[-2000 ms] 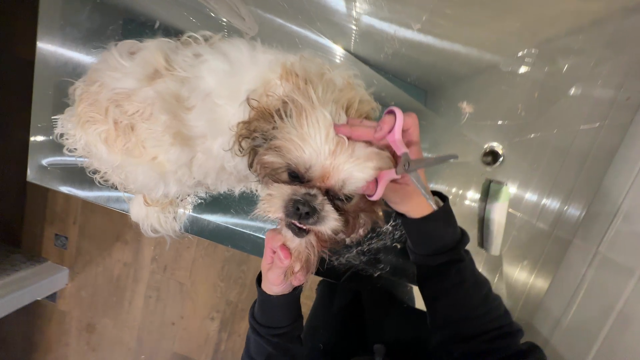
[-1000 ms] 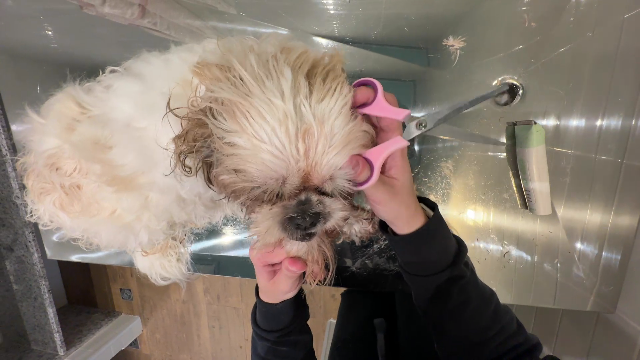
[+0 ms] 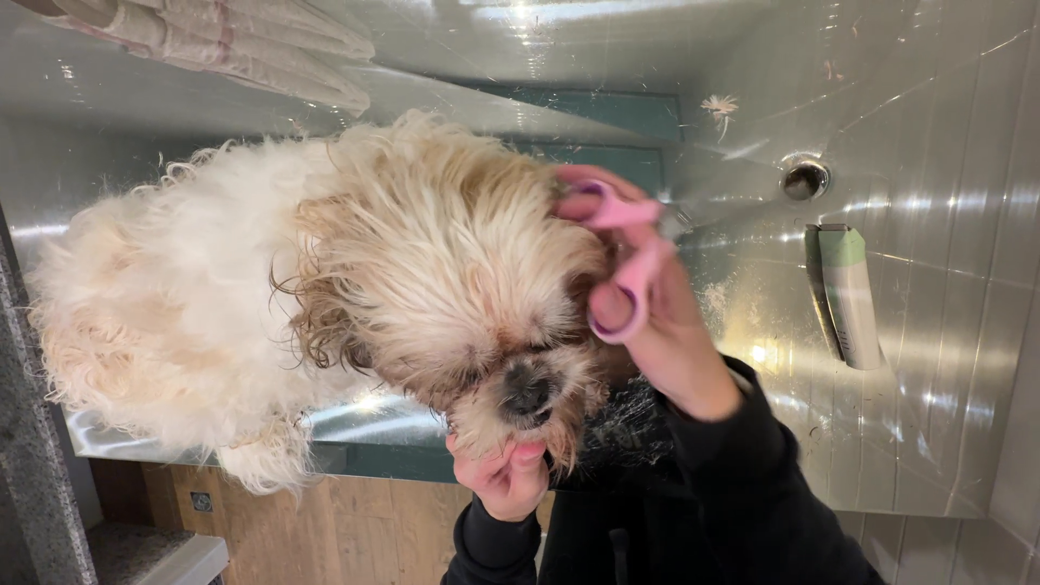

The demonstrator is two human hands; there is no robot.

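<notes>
A long-haired white and tan dog (image 3: 439, 268) lies on a shiny metal surface, its head lowered over the near edge. Under its muzzle, my left hand (image 3: 502, 478) pinches the chin hair between thumb and fingers. My right hand (image 3: 666, 325) is beside the right side of the dog's head, with its fingers and thumb through the loops of pink-handled scissors (image 3: 640, 252). The scissors' blades point away to the right and are blurred, so their opening cannot be told. Some of my right fingertips touch the head hair.
A white and green hair clipper (image 3: 849, 296) lies on the metal surface (image 3: 918, 439) at the right, below a round drain hole (image 3: 804, 177). Loose hair tufts (image 3: 720, 107) are scattered about. A pale towel (image 3: 268, 49) is at the upper left. Wood flooring (image 3: 366, 524) shows below.
The dog's face has tilted further down since two seconds ago. My right hand has stayed by its head with the scissors, whose blades were apart earlier. My left hand remains at the chin.
</notes>
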